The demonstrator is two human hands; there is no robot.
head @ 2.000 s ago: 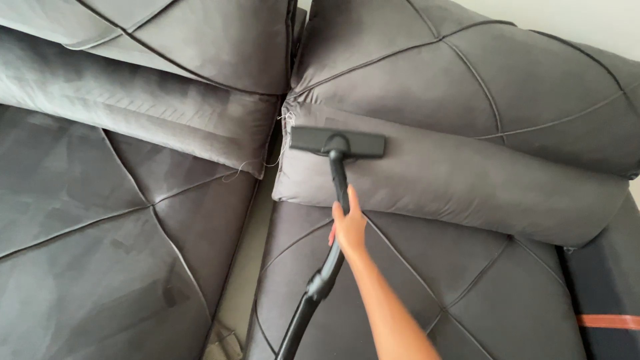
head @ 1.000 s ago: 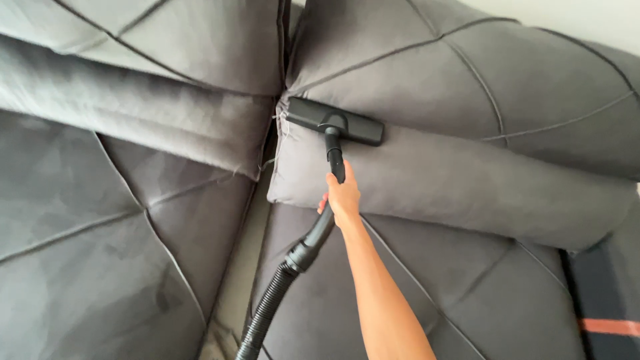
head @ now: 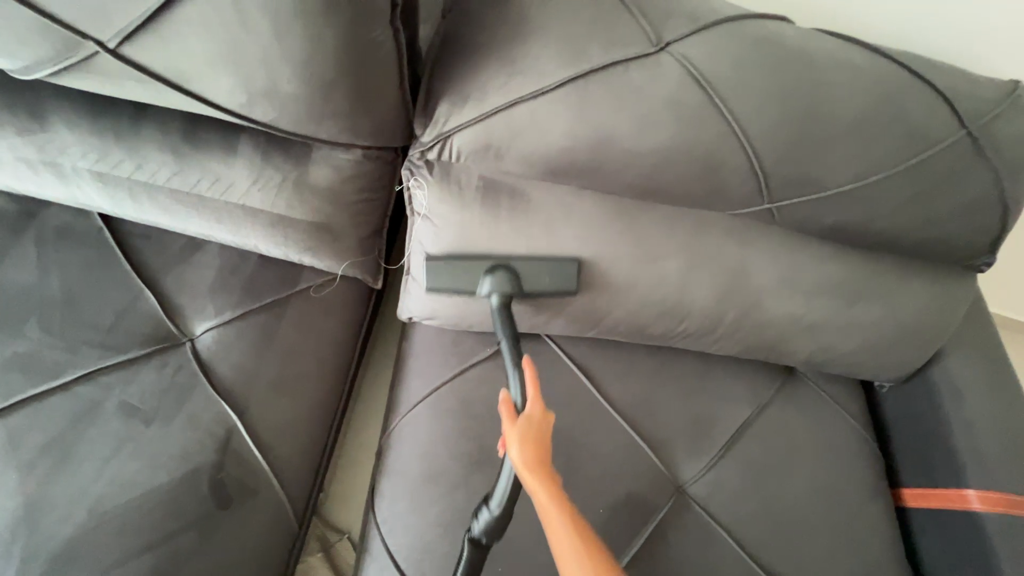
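Observation:
My right hand (head: 528, 436) is closed around the black curved handle tube (head: 509, 376) of a vacuum cleaner, with the index finger lying along it. At the tube's top end, the wide flat floor nozzle (head: 502, 276) rests on the left part of a grey velvety bolster cushion (head: 680, 272). The hose joint (head: 490, 516) runs down out of view at the bottom edge. Loose pale threads (head: 416, 196) hang at the bolster's left end, just above and left of the nozzle. My left hand is not in view.
Grey back cushions (head: 576, 104) with piped seams stand behind the bolster. Below it lies the seat cushion (head: 608, 432). A gap (head: 360, 424) separates this from the left seat section (head: 96, 336). At the right is a dark armrest (head: 960, 416) with an orange-brown strap (head: 960, 501).
The nozzle has moved from near the bolster's upper edge down to its lower left part, and my right hand has come down with it. The grip on the tube remains.

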